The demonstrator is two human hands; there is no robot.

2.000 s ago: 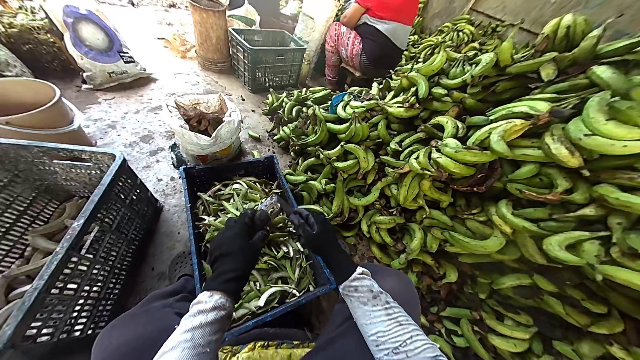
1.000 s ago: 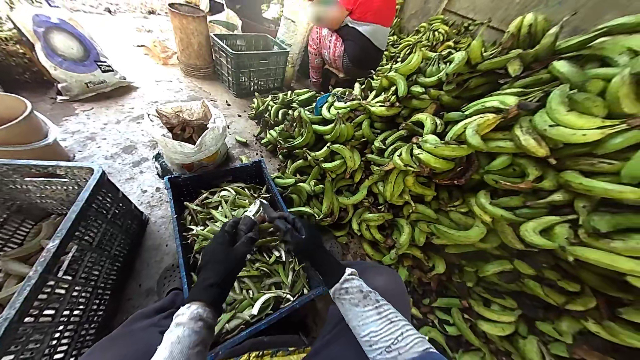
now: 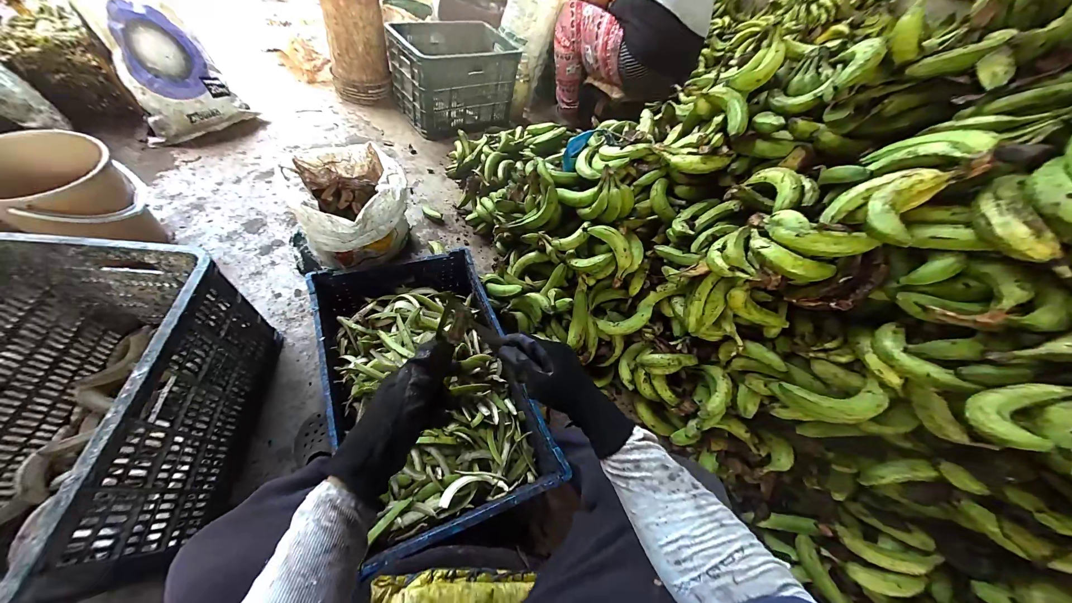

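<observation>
Both my hands wear black gloves above a blue plastic crate (image 3: 548, 448) filled with green plantain peels (image 3: 477, 452). My left hand (image 3: 414, 385) has its fingers closed around a dark green piece, perhaps a plantain, whose tip rises past the fingers. My right hand (image 3: 544, 368) grips a thin dark tool, likely a knife, that points left toward that piece; its blade is hard to make out. A large heap of green plantains (image 3: 787, 251) lies to the right of the crate. Peeled plantains (image 3: 63, 452) lie in the black crate on the left.
A black plastic crate (image 3: 205, 368) stands close on my left, with beige tubs (image 3: 92, 197) behind it. Beyond my crate sit a white plastic bag (image 3: 368, 226) and a green-grey crate (image 3: 456, 75). Another person (image 3: 628, 42) sits beside the heap at the top.
The pale piece seen at my left fingertips earlier no longer shows there; a dark green one does now. My right hand has moved slightly away from the left.
</observation>
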